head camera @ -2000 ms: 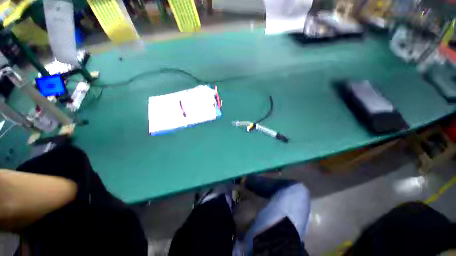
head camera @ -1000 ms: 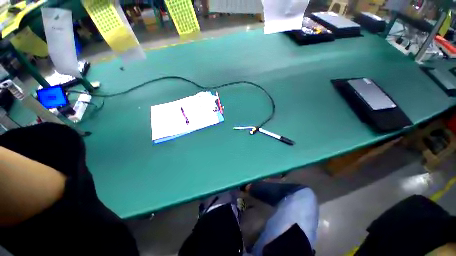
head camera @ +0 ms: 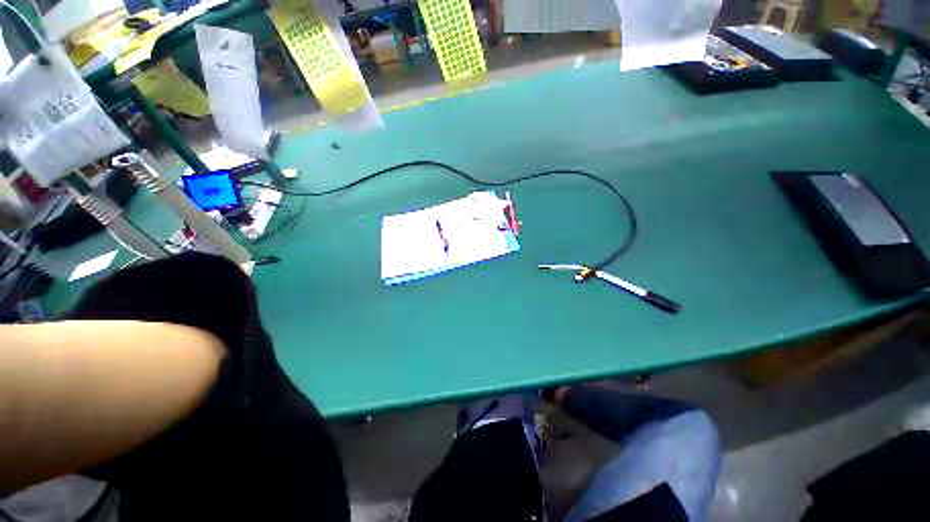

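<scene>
Neither of my hands is in view; a bare forearm and black sleeve show at the lower left, cut off by the edge. A clipboard with a white form and blue edge [head camera: 408, 248] lies on the green bench top [head camera: 489, 347], with a dark purple pen [head camera: 443, 236] on it and a red pen at its clip. To its right lies a marker or pen-shaped tool [head camera: 637, 290] with a black end, beside the end of a long black cable [head camera: 429, 163]. A black laptop with a grey rectangle on top [head camera: 860, 211] lies at the right.
A small blue display [head camera: 211, 191] stands by spring-wrapped posts [head camera: 184, 199] at the left. Yellow label sheets [head camera: 452, 41] and white papers [head camera: 668, 31] hang above the far edge. Dark trays [head camera: 778, 51] lie at the far right. My legs show below the bench's front edge.
The view has swung left, so the bench things sit further right in the picture. More of the left posts and a hanging white sign show. The bench things keep their places.
</scene>
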